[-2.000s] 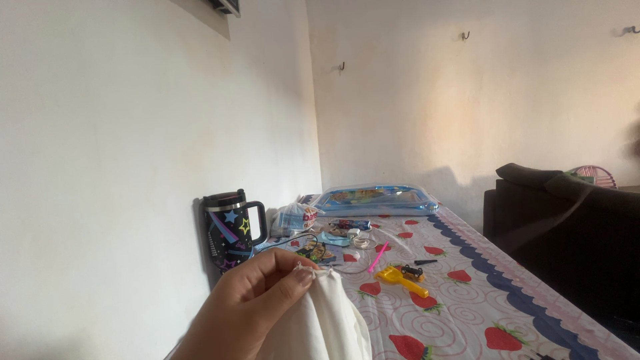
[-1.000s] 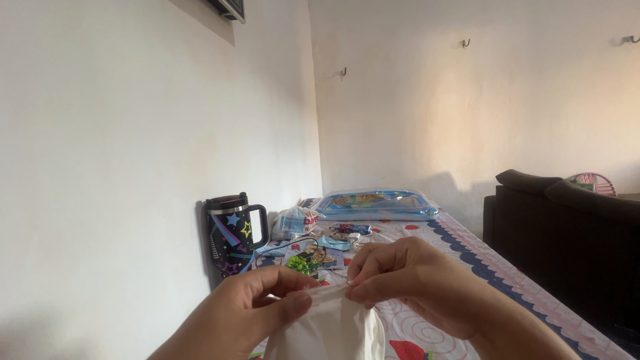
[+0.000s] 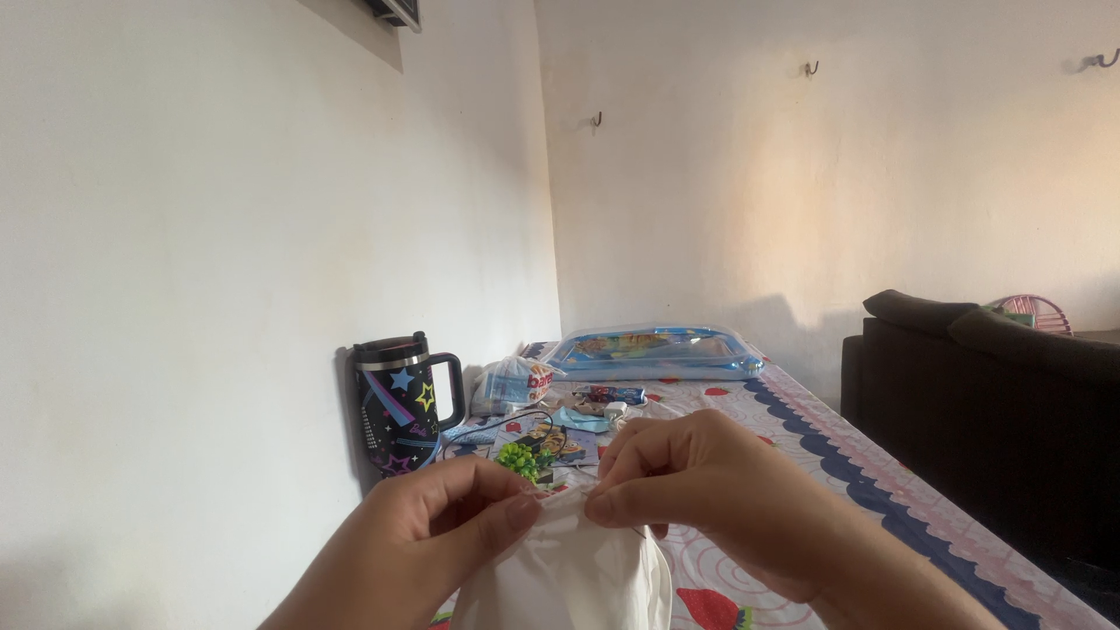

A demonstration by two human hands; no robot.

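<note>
A piece of white fabric (image 3: 569, 569) hangs from both hands at the lower middle of the head view. My left hand (image 3: 446, 525) pinches its upper edge between thumb and forefinger. A short way to the right, my right hand (image 3: 682, 486) pinches the same edge, and a thin dark line, possibly a needle, shows by its fingertips. The lower part of the fabric runs out of view.
Behind the hands, the strawberry-patterned tablecloth (image 3: 713, 608) bears a black tumbler (image 3: 398, 407) with stars, a plastic bag (image 3: 512, 385), a small green artificial plant (image 3: 521, 459), a charger (image 3: 616, 409) and a blue inflatable item (image 3: 652, 350). A dark sofa (image 3: 962, 429) stands at right.
My right hand, out of view two seconds ago, came in from the right and took hold of the fabric's edge. It now covers the place where the yellow and pink things showed.
</note>
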